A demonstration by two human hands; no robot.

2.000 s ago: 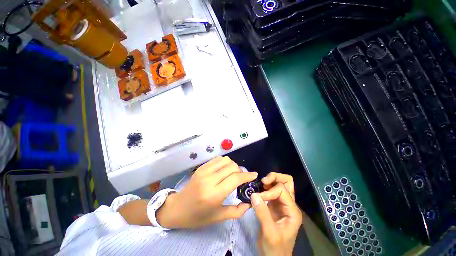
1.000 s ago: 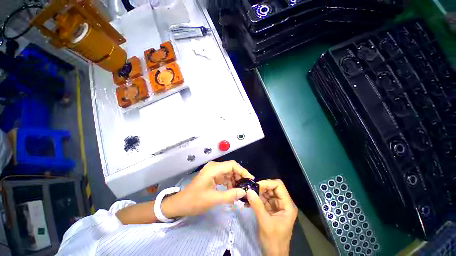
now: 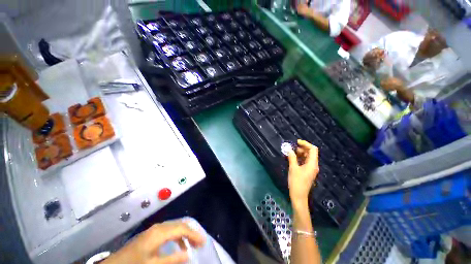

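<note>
My right hand point(image 3: 303, 172) is over the near stack of black blister trays point(image 3: 268, 124) and holds a small round lens unit point(image 3: 287, 149) with a pale shiny centre in its fingertips. Whether the unit touches the tray cannot be told. My left hand point(image 3: 165, 243) is at the lower edge in front of the machine, blurred, with fingers apart and nothing seen in it. The small-part tray point(image 3: 276, 221) with dark-ringed circles lies at the green bench edge, left of my right forearm.
The white machine table point(image 3: 155, 139) holds orange fixture nests point(image 3: 93, 132), a loose black cluster point(image 3: 52, 209) and a silvery tool point(image 3: 119, 86). A red button point(image 3: 164, 194) is on its front. Another blister tray stack point(image 3: 206, 51) stands behind. A blue basket point(image 3: 428, 206) and people are at right.
The view has swung right. My hands have parted; my right hand has carried the unit over to the near tray stack, and my left hand has let go of it.
</note>
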